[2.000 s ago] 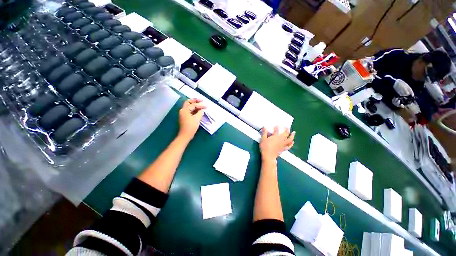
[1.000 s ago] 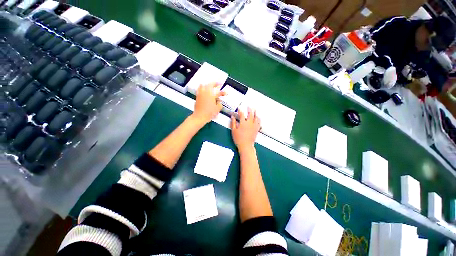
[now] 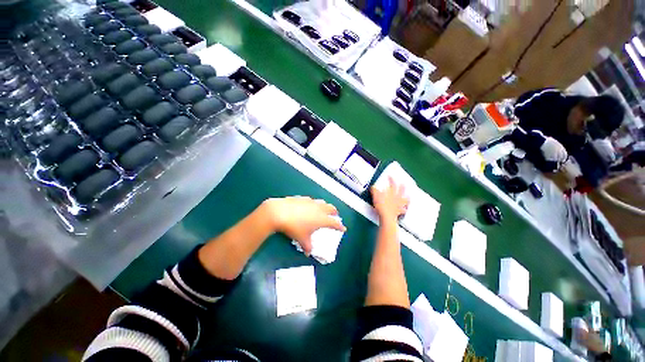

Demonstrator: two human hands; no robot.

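My left hand [image 3: 308, 220] curls over a small stack of white folded leaflets [image 3: 326, 244] on the green bench, thumb on the near side and fingers over the far side. A second white leaflet pile [image 3: 295, 290] lies nearer me. My right hand [image 3: 391, 200] grips a white box lid [image 3: 394, 175] in the row; its fingers hide part of the lid and its underside is out of sight. Just left of it, an open box [image 3: 358, 168] has a white leaflet in it. A closed white box or lid [image 3: 422, 213] touches the right side of my right hand.
A clear tray of dark grey ovals [image 3: 120, 106] lies at left. White boxes, some open, line the pale rail [image 3: 311, 170]. Glossy black cases [image 3: 489, 213] lie on the green belt. Loose leaflets [image 3: 440, 332] and yellow bands [image 3: 452, 304] lie right. A person [image 3: 566, 127] works opposite.
My left hand has left the box row and come back onto the leaflet stack. My right hand has moved right onto the lid. A white leaflet now shows in the open box.
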